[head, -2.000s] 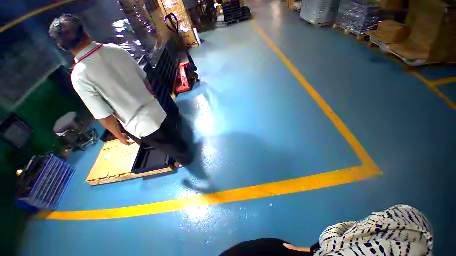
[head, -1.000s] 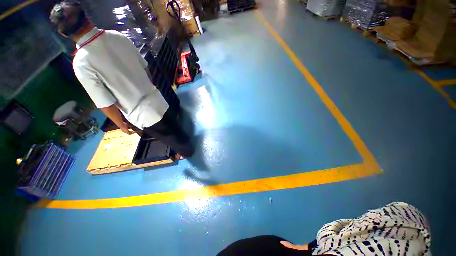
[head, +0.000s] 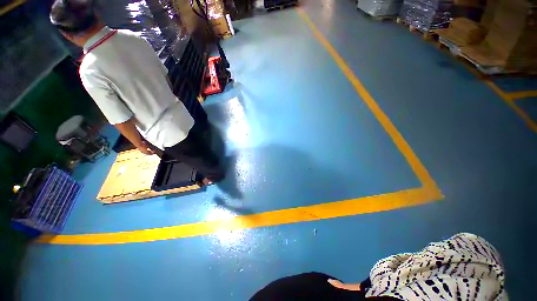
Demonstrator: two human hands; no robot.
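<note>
The low pallet [head: 126, 176] with a pale tan sheet top stands on the floor at the left. A black tray-like housing [head: 175, 174] lies on its right end, and another dark part shows at its back edge behind the person. A small strip of my right hand [head: 344, 286] shows at the bottom edge against black cloth, beyond a black-and-white patterned sleeve. Its fingers are too cut off to read, and nothing held can be made out. My left hand is out of the picture.
A person [head: 132, 88] stands facing away at the pallet. A blue-purple crate [head: 50, 200], a stool [head: 73, 130] and a leaning dark housing [head: 17, 134] are at the left. A red pallet jack [head: 213, 76] stands near wrapped stacks. Cartons [head: 500, 41] are far right. Yellow lines cross the floor.
The view has shifted slightly, so the pallet and person sit a little higher and further left in the picture. The person stays in nearly the same pose at the pallet.
</note>
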